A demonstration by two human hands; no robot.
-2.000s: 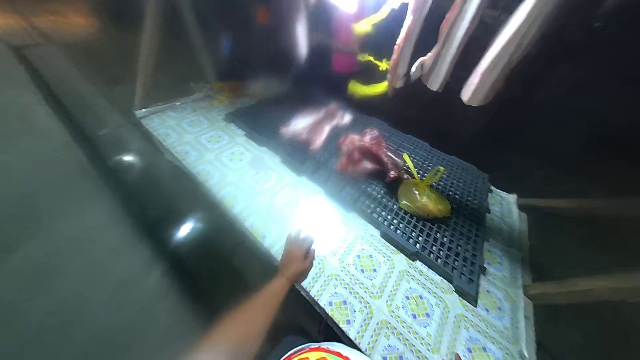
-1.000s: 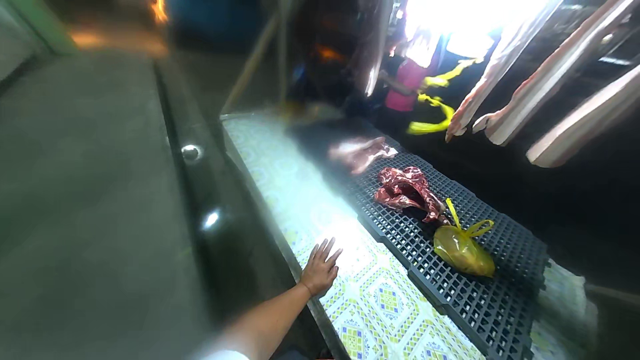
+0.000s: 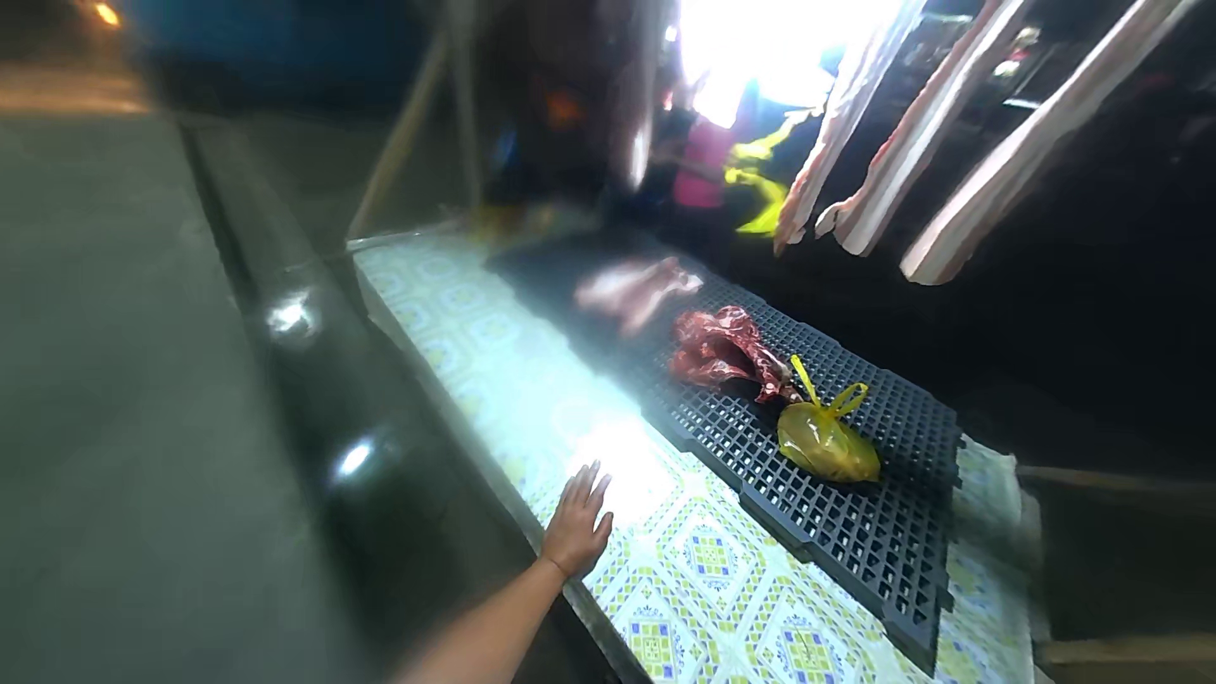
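Note:
My left hand (image 3: 578, 527) rests palm down on the near edge of a table with a patterned plastic cover (image 3: 711, 556), its fingers slightly spread and holding nothing. My right hand is out of view. Right of my left hand, a black plastic grid mat (image 3: 836, 527) lies on the cover. On the mat sit a tied yellow plastic bag with something inside (image 3: 828, 445), a dark red piece of meat (image 3: 727, 347) beside it, and a paler piece of meat (image 3: 638, 288) farther back, blurred.
Long strips of meat (image 3: 969, 223) hang above the far side of the mat. Behind them are a bright light, yellow hanging strips (image 3: 760, 195) and a person in pink (image 3: 703, 161), partly hidden. A wooden post (image 3: 404, 133) stands at the table's far left end. Grey ground (image 3: 123, 427) lies left.
The view has swung somewhat to the right and the far background shows more. My left hand stays at the table's near edge, its fingers more clearly spread than in the earliest frame.

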